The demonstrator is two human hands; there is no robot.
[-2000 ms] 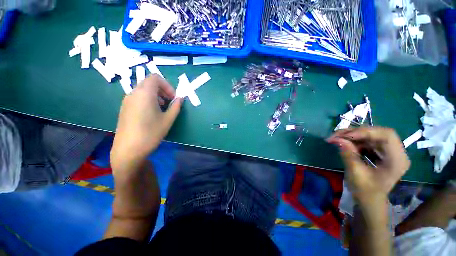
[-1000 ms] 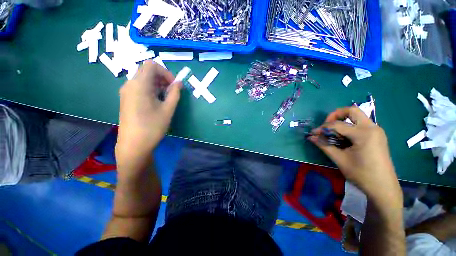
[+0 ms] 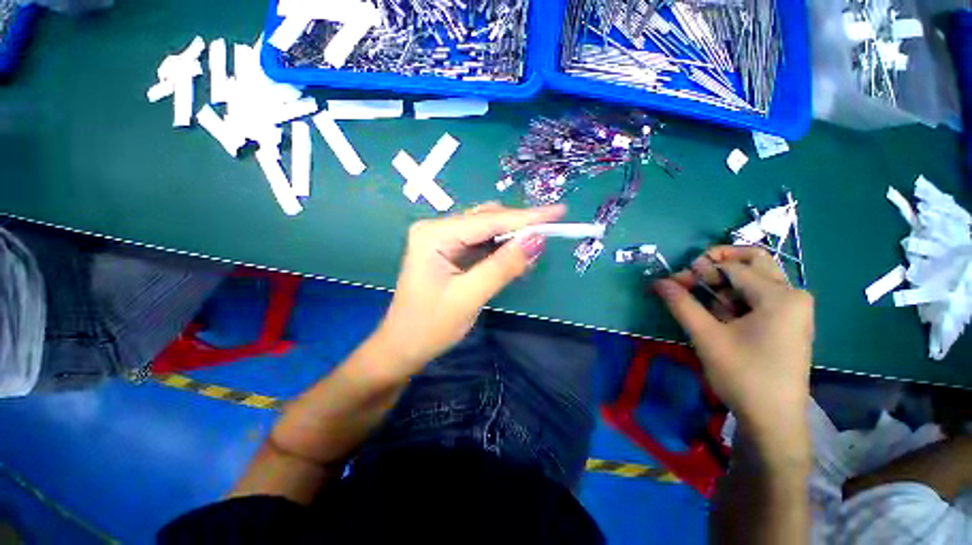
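My left hand (image 3: 442,282) pinches a white strip (image 3: 565,229) between thumb and fingertips, over the mat just below the heap of small leaded parts (image 3: 565,154). My right hand (image 3: 741,319) is curled around a dark tool (image 3: 719,293), partly hidden by the fingers. A small leaded part with a white tag (image 3: 636,253) lies at or near its tip; whether it is gripped is unclear. Joined pieces with white tabs (image 3: 770,226) lie just beyond my right hand. A pile of white strips (image 3: 250,112) lies at the left.
Two blue trays stand at the far edge, the left with short metal pieces (image 3: 458,43), the right with thin rods (image 3: 735,53). A clear bag (image 3: 885,75) is beside them. A white tabbed heap (image 3: 938,266) lies far right. Another person's arm (image 3: 917,468) shows lower right.
My left hand has moved right from the strip pile with a white strip in its fingers. My right hand has moved left to the small tagged part. A small part on the mat is now hidden.
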